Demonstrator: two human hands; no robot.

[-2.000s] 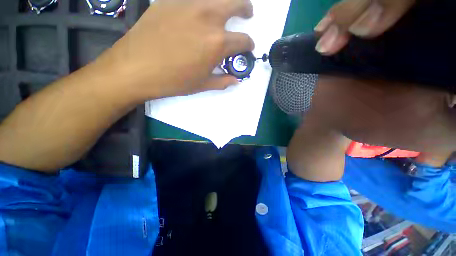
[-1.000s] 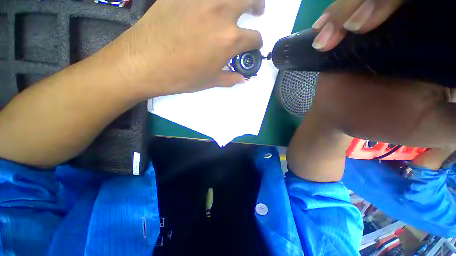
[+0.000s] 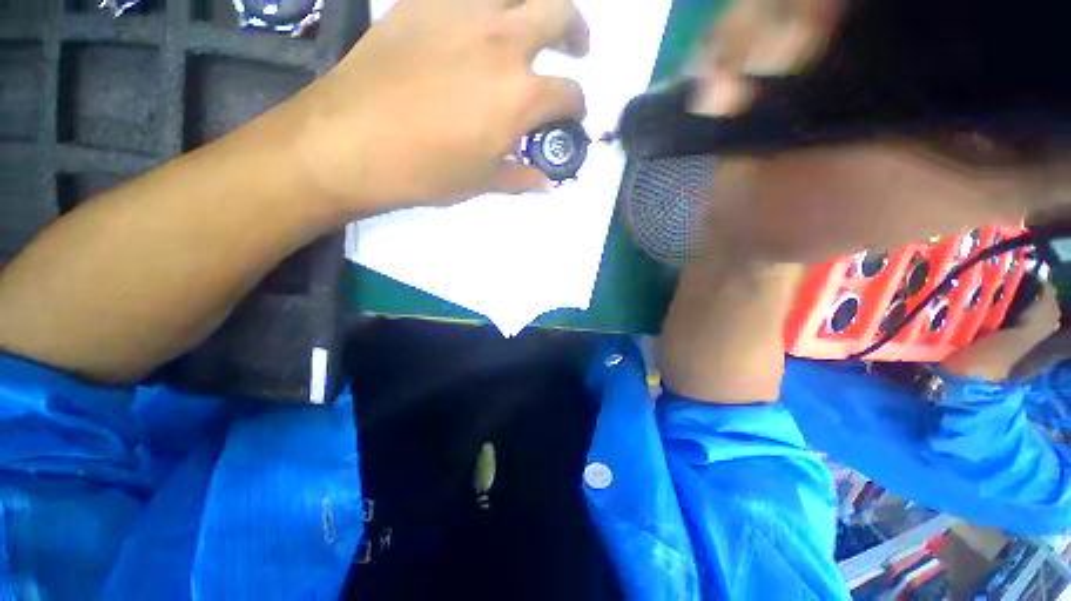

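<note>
A round dark smartwatch body (image 3: 556, 150) lies over the white paper work sheet (image 3: 493, 264), its pale central ring facing up. My left hand (image 3: 440, 106) holds it between thumb and fingers from the left. My right hand (image 3: 763, 53), blurred, grips the black electric screwdriver (image 3: 728, 123), which lies sideways with its narrow end to the left. The thin bit points at the watch's right edge; whether it touches, I cannot tell. Any screw is too small to see. The perforated screw dish (image 3: 672, 209) shows partly below the screwdriver.
A black foam tray (image 3: 176, 71) with square pockets is at left, with a watch body (image 3: 280, 12) at its top. A red foam tray (image 3: 822, 282) of watch bodies is at right, crossed by a black cable. Another person's hand (image 3: 1012, 340) and blue sleeve are beside it.
My right hand and the screwdriver have shifted left and slightly, blurring. The watch and my left hand sit slightly further left. More of the red tray and cable shows at right.
</note>
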